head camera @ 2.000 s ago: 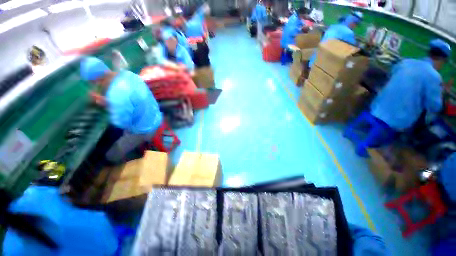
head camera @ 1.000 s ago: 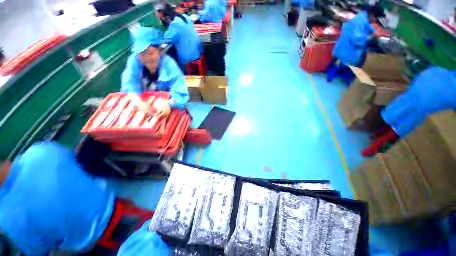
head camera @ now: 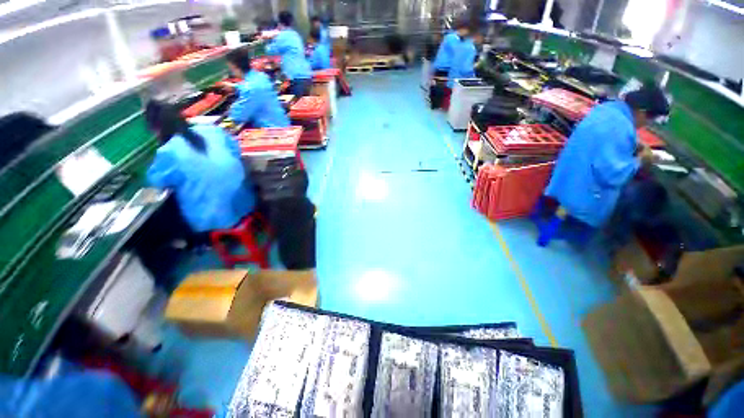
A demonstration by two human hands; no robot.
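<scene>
A black tray (head camera: 374, 343) is at the bottom centre, in front of my body. It holds a row of several silvery bagged assemblies (head camera: 403, 369), lying side by side in its slots. The edge of at least one more loaded tray (head camera: 489, 331) shows beneath it, set slightly askew. The near part of the trays is cut off by the bottom edge. Neither of my hands shows; they are out of the picture or hidden by the trays.
A blue floor aisle (head camera: 383, 237) runs ahead. Open cartons stand at left (head camera: 208, 298) and right (head camera: 653, 335). A seated person (head camera: 200, 175) is at left, a person (head camera: 594, 163) at right beside red trays (head camera: 512, 189). Black stacked trays (head camera: 291, 220) stand by the left stool.
The view has moved forward along the aisle. The person handling red trays at left and the tall carton stack at right have left view. The loaded trays remain in front of me.
</scene>
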